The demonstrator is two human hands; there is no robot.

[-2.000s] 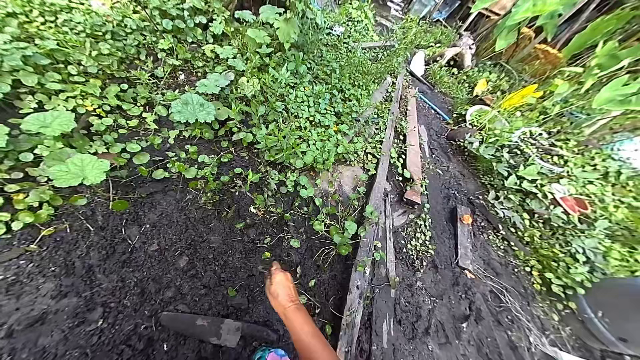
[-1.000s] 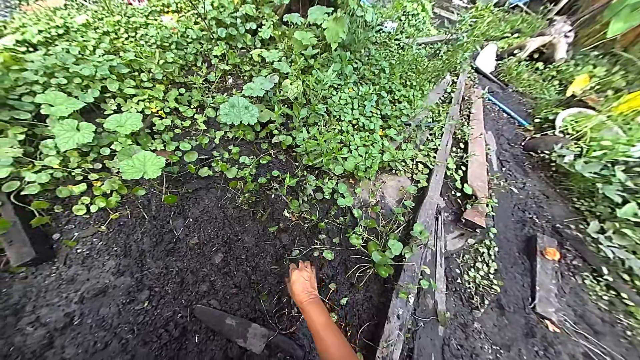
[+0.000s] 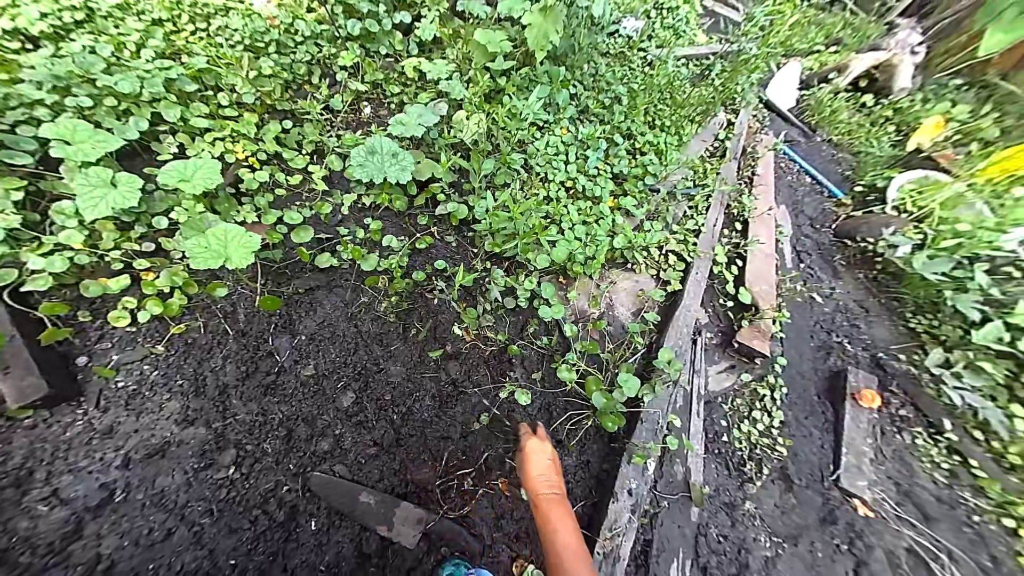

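One hand, which looks like my right hand, reaches down to the dark, wet soil at the lower middle. Its fingertips are at the ground beside thin stems of a small round-leaved creeping plant; whether they pinch a stem cannot be told. Left of the hand, a dark flat blade-like piece, partly caked with mud, lies on the soil. A weathered wooden plank runs along the hand's right side. My left hand is not in view.
Dense green creepers cover the ground ahead. A stone lies beside the plank. A second board, a blue pipe and a short wooden piece are on the right. Another wooden piece sits at the left edge.
The view has shifted. My visible hand stays low over the soil, now nearer the round-leaved plant beside the plank.
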